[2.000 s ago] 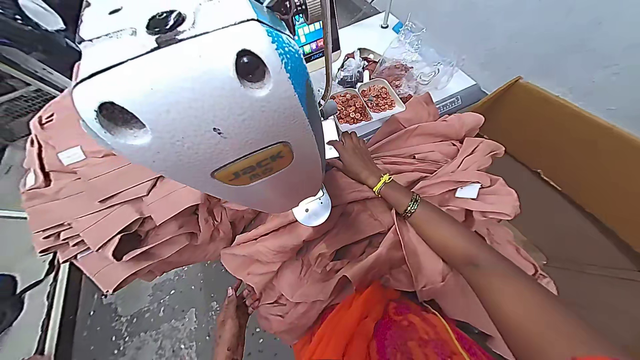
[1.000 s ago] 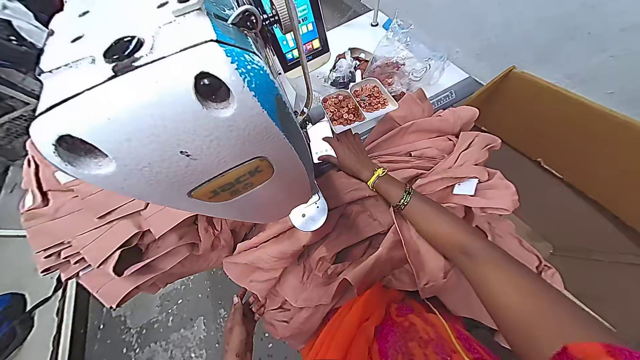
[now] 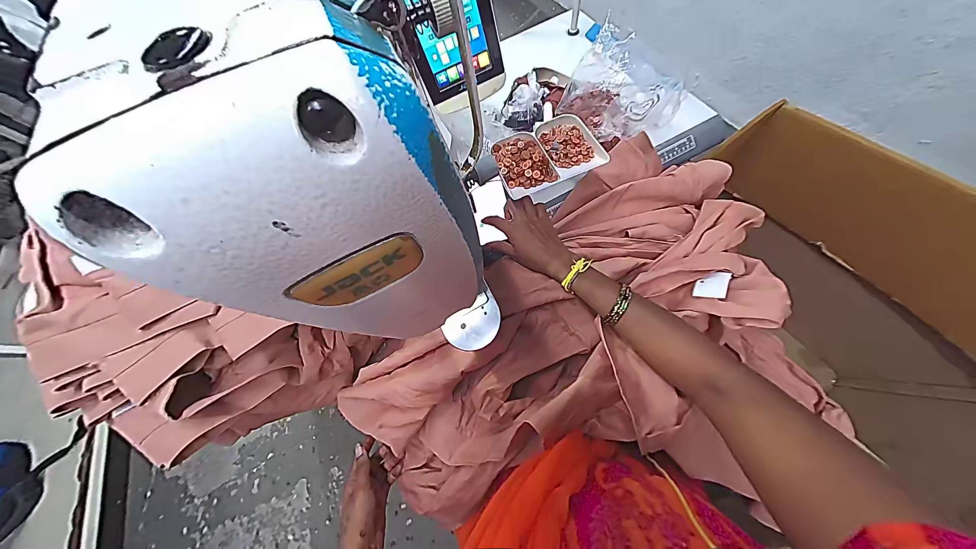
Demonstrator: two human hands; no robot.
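A white and blue Jack sewing machine head (image 3: 252, 175) fills the upper left. Beneath and beside it lie bunched pink garments (image 3: 518, 366), with another layered stack of pink garments (image 3: 160, 343) on the left. My right hand (image 3: 531, 235), wearing a yellow band and bangles, reaches to the machine's right side, beside a white part, fingers spread; whether its fingertips hold anything is hidden. My left hand (image 3: 367, 488) is low, at the bottom edge of the pink cloth, its fingers against the fabric; its grip is unclear. Small pink-brown buttons (image 3: 524, 163) fill a two-part white tray (image 3: 560, 185).
A touch-screen panel (image 3: 450, 46) stands behind the machine. Clear plastic bags (image 3: 625, 84) lie beyond the button tray. A large cardboard box (image 3: 862, 206) is on the right. A metal rod (image 3: 575, 17) rises at the table's back.
The view has shifted somewhat around the machine head. My right hand remains beside the machine and my left hand at the cloth's lower edge.
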